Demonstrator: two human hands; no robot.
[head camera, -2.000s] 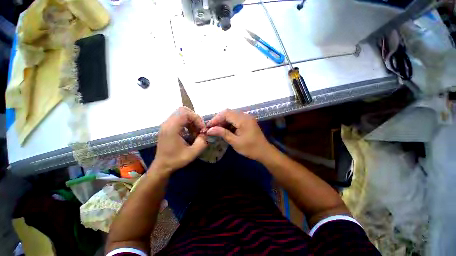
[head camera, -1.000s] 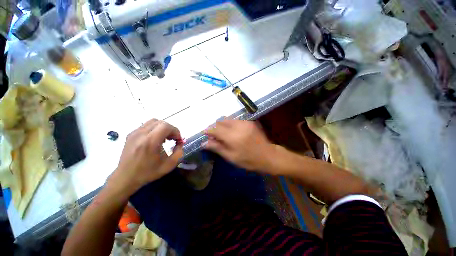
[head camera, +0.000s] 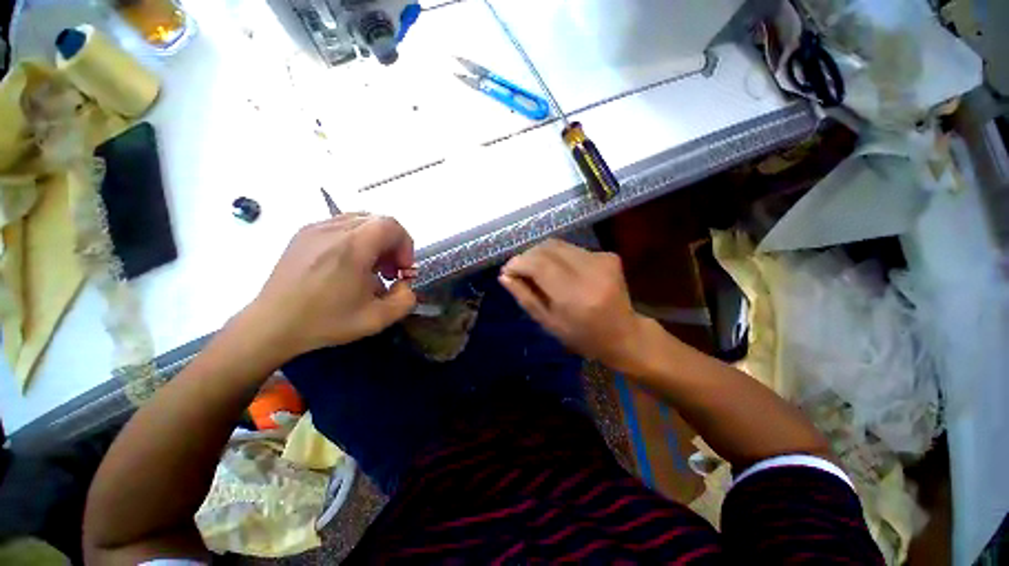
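Note:
My left hand (head camera: 345, 276) is over the table's front edge, thumb and index finger pinched on a tiny reddish item (head camera: 407, 272), too small to identify. My right hand (head camera: 575, 296) is to its right, apart from it, fingers curled with the tips together; whether they hold something thin cannot be told. A narrow pointed strip (head camera: 330, 202) lies on the table, partly hidden behind my left hand. A small dark round part (head camera: 246, 208) lies left of it. A pale patterned piece (head camera: 445, 329) shows below my hands at my lap.
A yellow-and-black screwdriver (head camera: 591, 161) and blue thread snips (head camera: 503, 91) lie below the sewing machine head (head camera: 332, 28). A black phone (head camera: 138, 199), yellow fabric (head camera: 50, 243) and a thread cone (head camera: 108, 73) are at left. Black-handled scissors (head camera: 817, 69) are at right.
My hands met at their fingertips two seconds ago and are now apart, the right one farther right than one second ago. The camera view has shifted.

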